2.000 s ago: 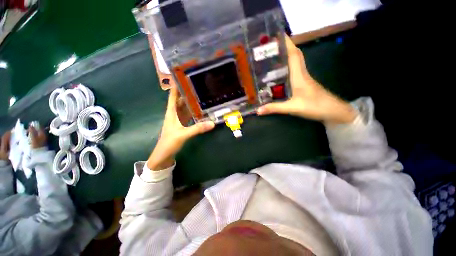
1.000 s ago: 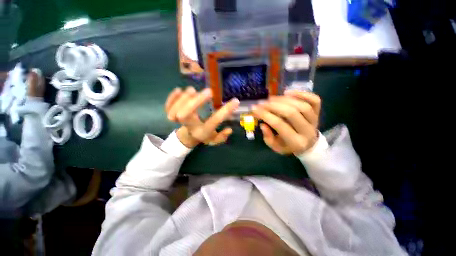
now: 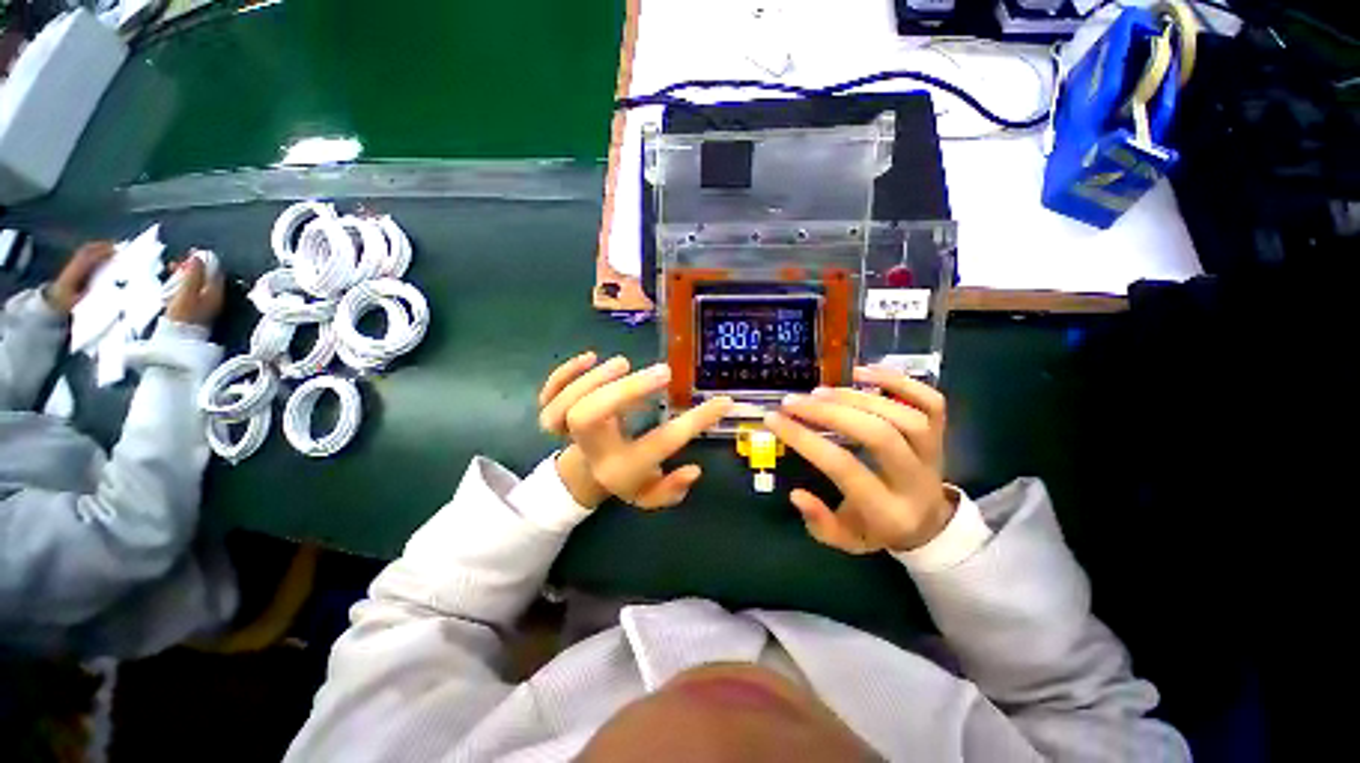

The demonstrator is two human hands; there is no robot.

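Note:
The clear test fixture point(image 3: 904, 246) stands in front of me with its clear cover point(image 3: 798, 187) raised at the far side. An orange-red frame point(image 3: 682, 321) surrounds the display module point(image 3: 758, 343), whose screen is lit with white-blue digits. A yellow fitting point(image 3: 761, 449) with a white tip sticks out at the near edge. My left hand point(image 3: 627, 432) has spread fingers, its index fingertip at the screen's lower edge. My right hand point(image 3: 877, 462) has its fingertips over the lower edge and right corner, covering the power switch. Neither hand grips anything.
White coiled cables point(image 3: 381, 324) lie on the green mat at left, beside a neighbouring person's hands point(image 3: 194, 291) holding white pieces. Behind the fixture are a brown board point(image 3: 1014, 300) with white sheets, a black cable point(image 3: 895, 79) and a blue tape dispenser point(image 3: 1111, 127).
Both hands have let go of the fixture's sides and moved to its near edge. The dark screen is now lit with digits. The view has shifted, showing more behind the fixture.

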